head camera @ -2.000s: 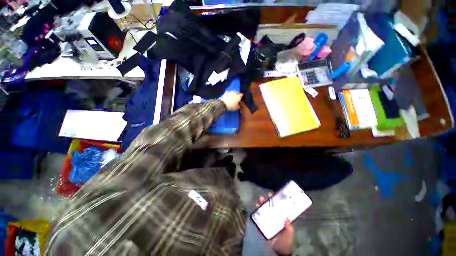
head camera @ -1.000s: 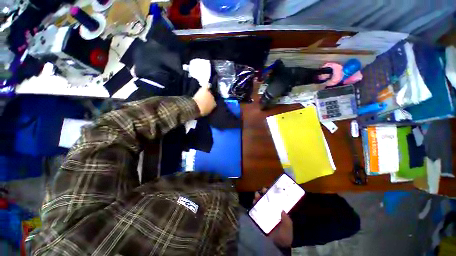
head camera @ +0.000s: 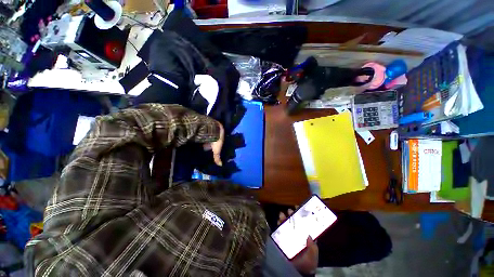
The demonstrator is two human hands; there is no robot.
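Observation:
My right hand (head camera: pixel 307 258) holds a phone (head camera: pixel 304 226) with a lit white screen, low in the middle; the thumb lies over its edge. My left hand (head camera: pixel 216 149), at the end of a plaid sleeve, is on black cloth (head camera: pixel 232 154) over a blue folder (head camera: pixel 253 135). Its fingers are partly hidden, so its grip cannot be told. More black cloth (head camera: pixel 170 59) is heaped beyond it, with a white piece (head camera: pixel 207 92) at its side.
A yellow sheet (head camera: pixel 336 157) lies on the brown desk (head camera: pixel 279 146). Beyond it is a calculator (head camera: pixel 374 111). Scissors (head camera: pixel 392 190), an orange-and-white booklet (head camera: pixel 427 165) and upright files (head camera: pixel 433 86) are at right. A sewing machine (head camera: pixel 81 46) is at upper left.
My left hand has moved back from the cloth heap, down and towards me over the folder. The view has tilted and closed in on the desk. The phone stays in my right hand.

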